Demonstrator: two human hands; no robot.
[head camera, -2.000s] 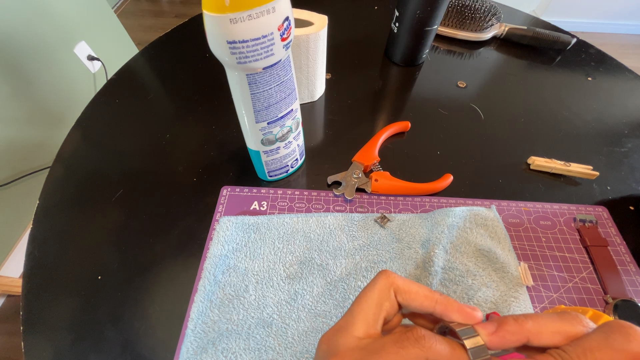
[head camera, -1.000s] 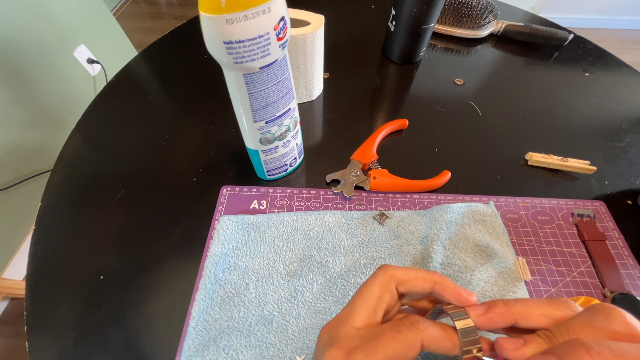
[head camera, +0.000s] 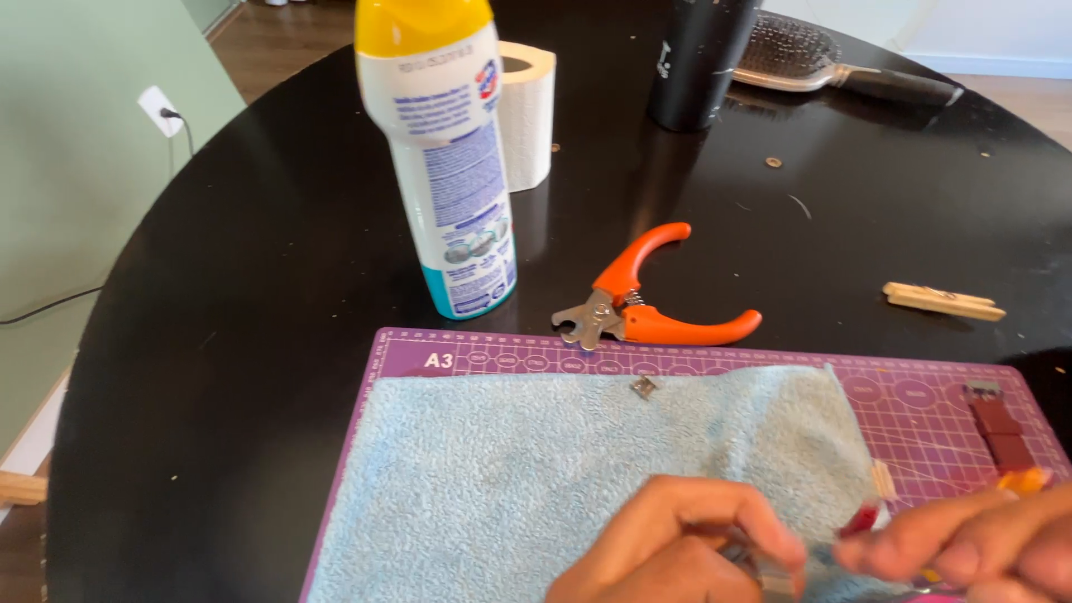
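My left hand (head camera: 687, 544) is closed around a metal watch band (head camera: 739, 554), mostly hidden by the fingers, over the light blue cloth (head camera: 502, 469). Just right of it, my right hand (head camera: 963, 540) has its fingers bent over a small tool, of which a dark red tip (head camera: 859, 519) and bits of yellow and pink show; the rest is hidden. A small metal piece (head camera: 643, 387) lies at the cloth's far edge. Beneath the cloth is a purple cutting mat (head camera: 913, 435). A brown watch strap with a buckle (head camera: 1001, 431) rests on the mat at the right.
Orange-handled clippers (head camera: 649, 306) lie beyond the mat, near a standing spray-type bottle (head camera: 452, 184) and a paper roll (head camera: 528, 117). Farther back are a black bottle (head camera: 699, 67) and a hairbrush (head camera: 796, 59). A wooden clothespin (head camera: 944, 301) lies at the right on the round black table (head camera: 218, 276).
The metal band, plainly visible between my hands a second ago, is now mostly covered by my left fingers. My right hand has moved right, away from the left, and a dark red tip shows beside it.
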